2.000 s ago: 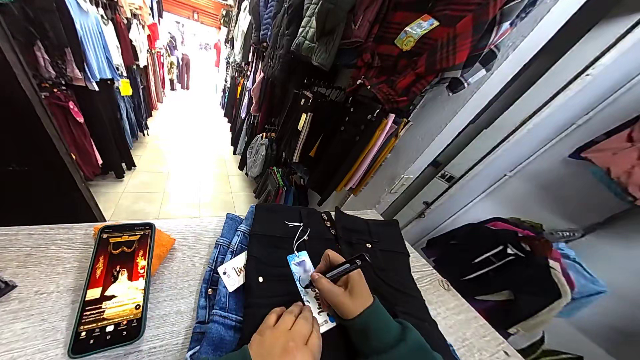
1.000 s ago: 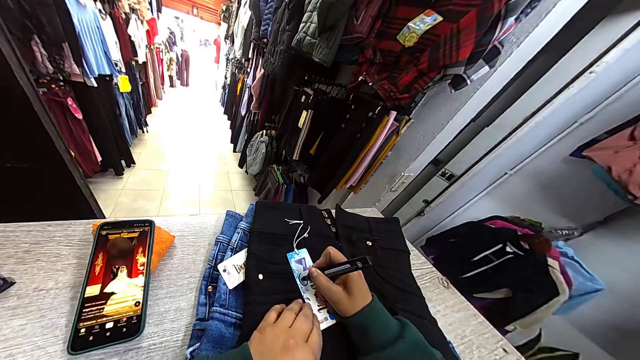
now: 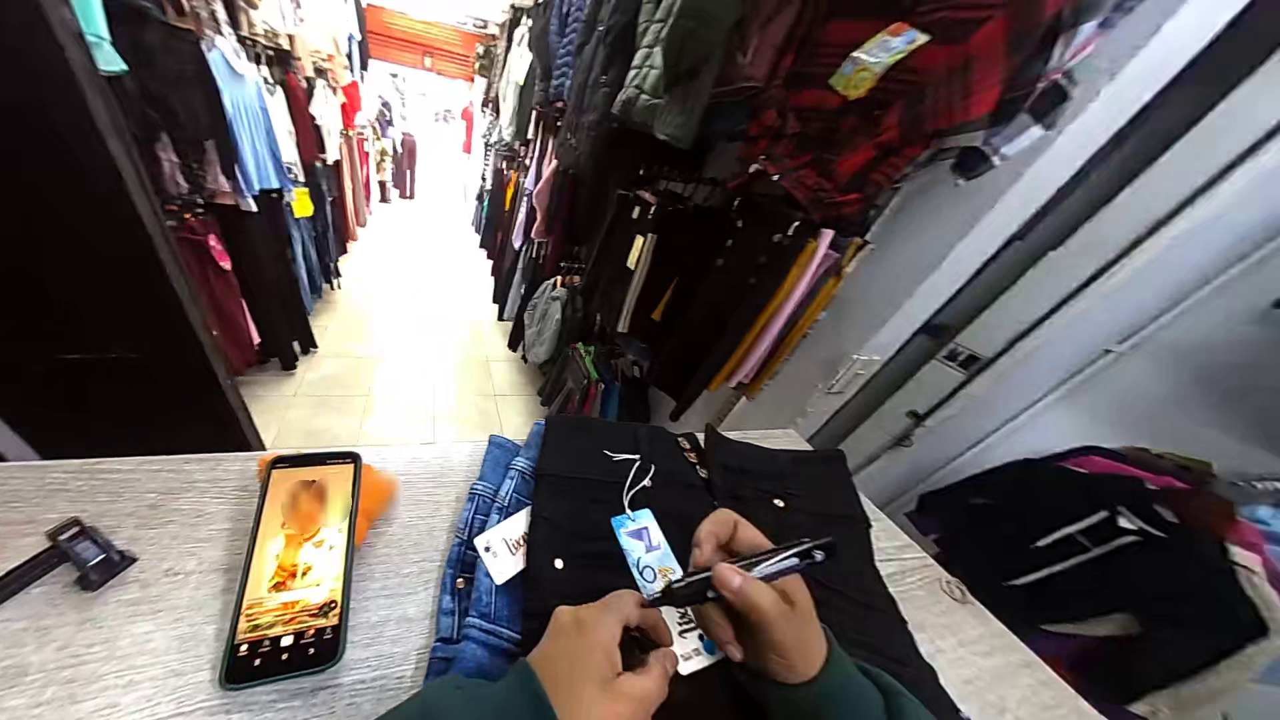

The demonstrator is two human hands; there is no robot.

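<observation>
My right hand (image 3: 765,600) grips a black marker pen (image 3: 800,558), which slants down to the left over a blue and white hang tag (image 3: 648,550). The tag bears writing and is tied by a white string to folded black trousers (image 3: 600,470). My left hand (image 3: 605,655) is at the pen's lower end, with a small dark thing, perhaps the pen's cap, between thumb and fingers. Beneath and left of the trousers lie blue jeans (image 3: 490,570) with a white tag (image 3: 503,546).
A phone (image 3: 295,570) with its screen lit rests partly on an orange object (image 3: 375,500) on the wooden counter (image 3: 420,500). A black device (image 3: 85,555) lies far left. Piled clothes (image 3: 1090,570) are at the right, and clothing racks line the aisle beyond.
My left hand has left its flat place on the trousers and moved to the pen tip. The pen has come away from the tag's surface. The view has shifted, and the phone's picture differs.
</observation>
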